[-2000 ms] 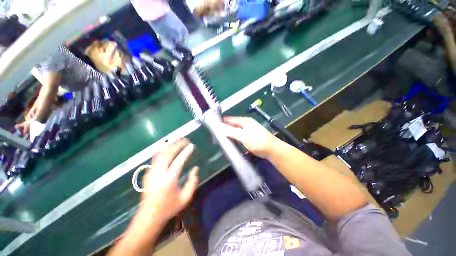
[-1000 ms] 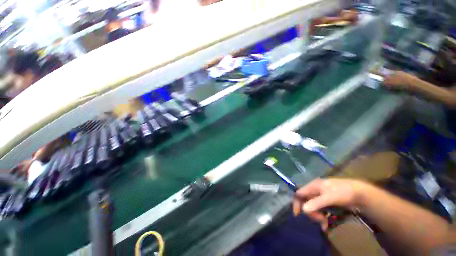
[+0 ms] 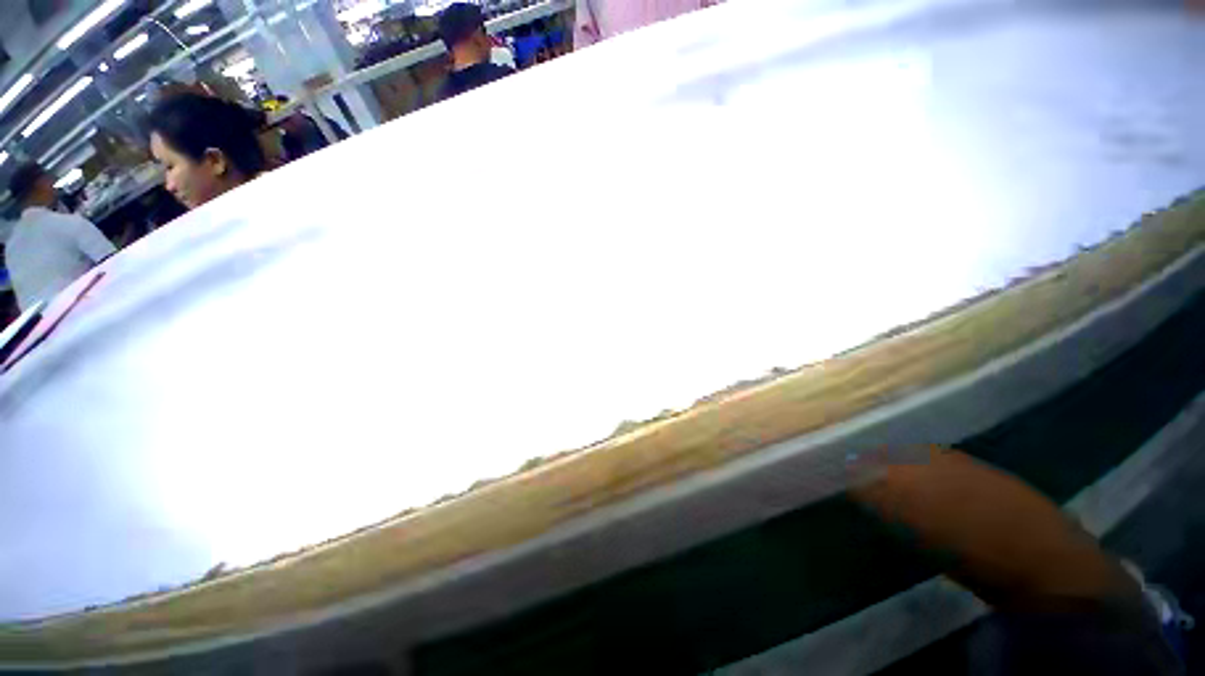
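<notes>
A forearm and hand, which I take as my right hand [image 3: 912,478], reach in from the lower right over the dark green belt [image 3: 780,561]. The hand is blurred and dark at the lower edge of a large white overhead panel [image 3: 529,304]. Its fingers and anything in them cannot be made out. My left hand is not in the picture. No brush or tool can be made out.
The panel's tan and grey edge [image 3: 634,482] runs across the view above the belt. A pale rail [image 3: 846,647] shows at the lower right. Several people are beyond the panel, including a dark-haired person [image 3: 205,152] and a person in a white shirt [image 3: 53,244].
The view has tilted up, so the panel fills it. The brushes, tools and cream ring are out of view. My right hand has left the hammer's handle area and now reaches across the belt.
</notes>
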